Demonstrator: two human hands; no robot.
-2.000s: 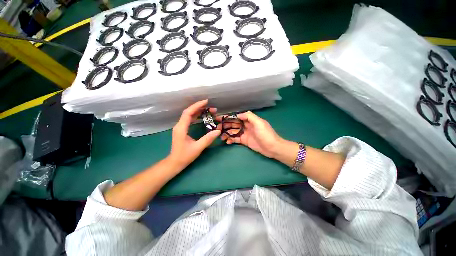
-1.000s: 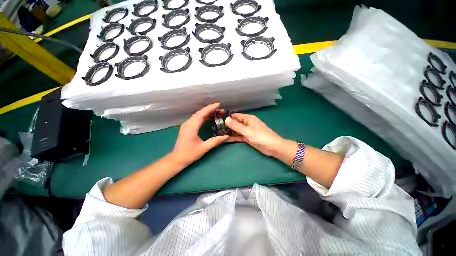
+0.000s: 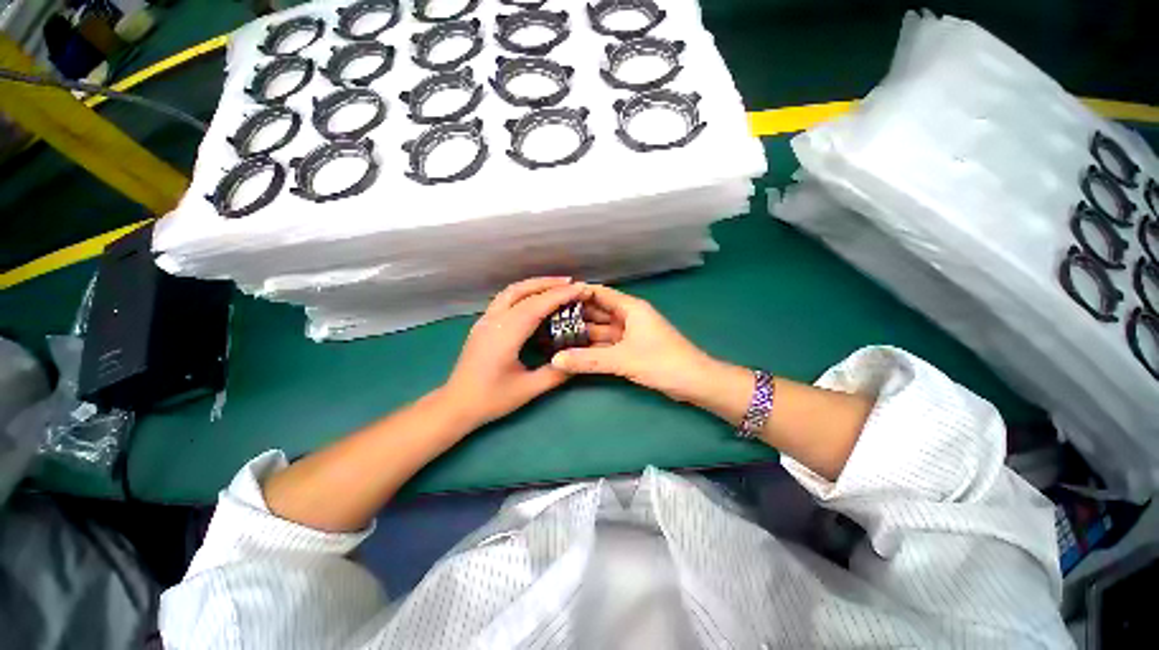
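Observation:
A small stack of dark watch case rings [image 3: 568,326] with bright edges is held upright between my two hands, above the bench near the front foam stack. My left hand [image 3: 506,345] grips the stack from the left, fingers over its top. My right hand [image 3: 644,343] closes on it from the right, thumb below and fingers behind. The fingers partly hide the rings. The front foam sheets [image 3: 508,235] form a thick white stack with dark rings [image 3: 550,136] in rows on top.
A second foam stack [image 3: 915,140] with dark rings [image 3: 1089,282] stands at the right. A black box [image 3: 142,333] and a crumpled clear plastic bag [image 3: 87,436] are at the left of the green bench [image 3: 318,413]. A yellow bar [image 3: 102,140] crosses the upper left.
The single ring in my right hand has come together with the rings in my left. Both hands have closed around the stack and turned it slightly.

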